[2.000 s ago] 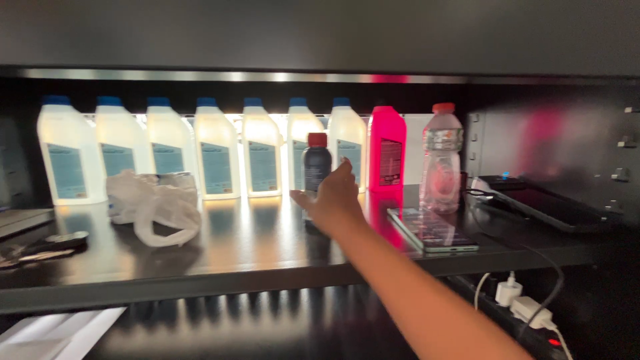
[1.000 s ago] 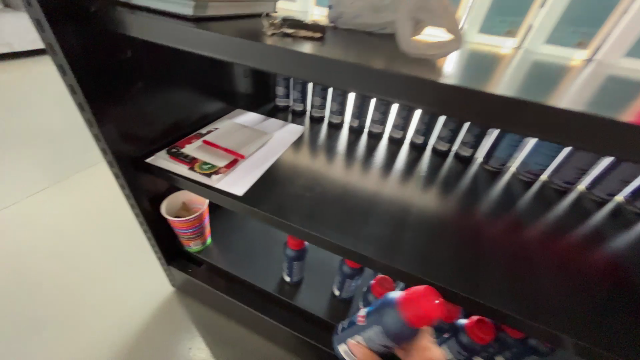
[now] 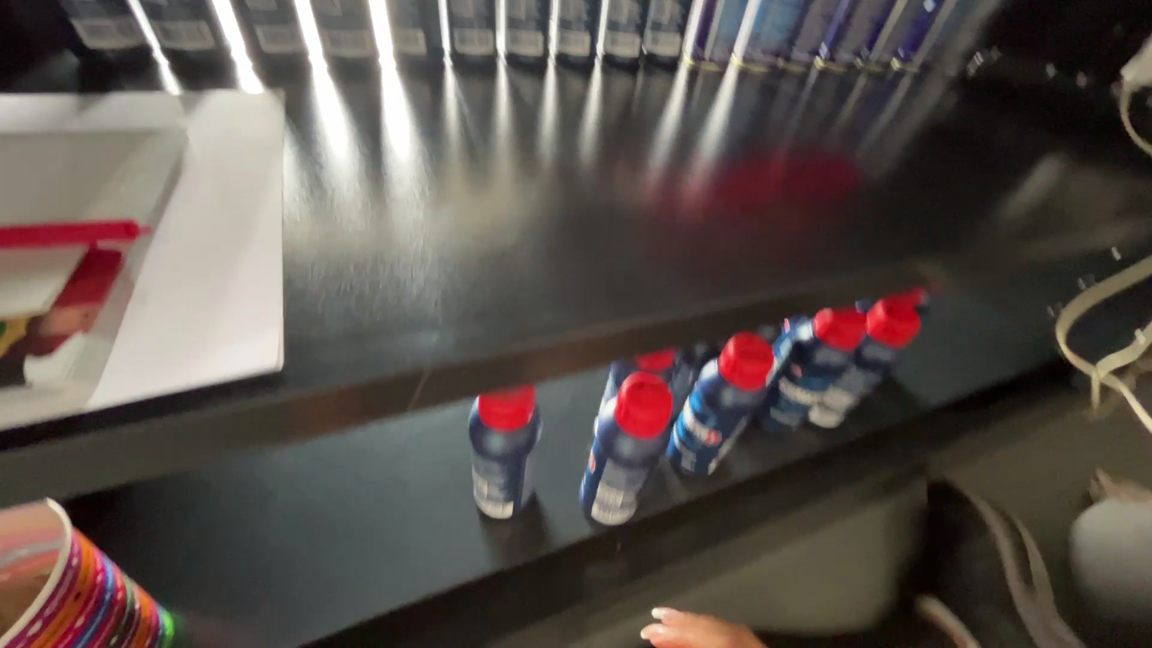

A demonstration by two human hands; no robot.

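Observation:
My right hand (image 3: 702, 630) shows at the bottom edge, its fingertips pointing left and no object visible in it; the rest is cut off. Above it, on the lower shelf, stand several dark blue plastic bottles with red caps. One bottle (image 3: 504, 459) stands apart at the left. Another bottle (image 3: 625, 459) is to its right near the shelf's front edge, with a further bottle (image 3: 720, 409) beside it and others (image 3: 819, 360) behind and to the right. The hand touches none of them. My left hand is out of view.
Front edge of the middle shelf (image 3: 396, 391) overhangs the bottles. White paper (image 3: 216, 270) lies there at left, with dark containers (image 3: 472, 27) in a row behind. A striped paper cup (image 3: 85, 585) is at lower left; white cables (image 3: 1098, 342) hang at right.
One second ago a red-capped bottle was in my right hand; now no bottle shows in it. Two seconds ago that hand was at a dark bottle on the upper shelf. The view has swung down.

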